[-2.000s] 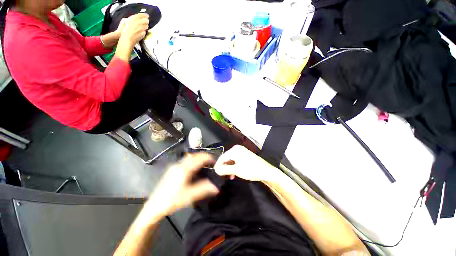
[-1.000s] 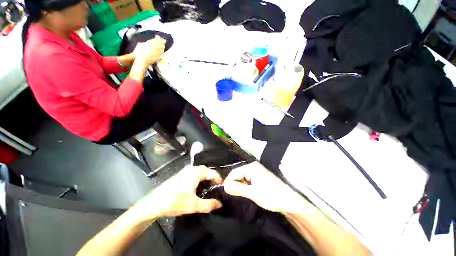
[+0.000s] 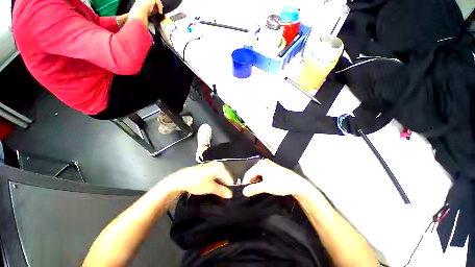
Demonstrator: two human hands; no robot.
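A black cloth bag piece (image 3: 245, 224) lies bunched on my lap, with a brown-orange label (image 3: 213, 247) showing near the bottom. My left hand (image 3: 211, 180) pinches the black cloth edge between thumb and fingers. My right hand (image 3: 268, 178) pinches the same edge just to the right. A tiny pale piece (image 3: 239, 181) shows in the small gap between my fingertips; I cannot tell what it is. A thin pale curved trim (image 3: 232, 159) runs along the cloth beyond my hands.
The white worktable (image 3: 359, 182) holds crossed black straps (image 3: 299, 141), a black stick (image 3: 385, 167), red-handled snips (image 3: 441, 213), a blue cup (image 3: 242, 63), a blue tray (image 3: 271, 61), an orange-yellow jar (image 3: 319, 62) and a black bag heap (image 3: 416, 88). A person in red (image 3: 88, 52) sits at left.
Both hands have come level and closer together at the cloth edge. The black cloth has spread wider below them, and the orange label shows again. The camera view has shifted.
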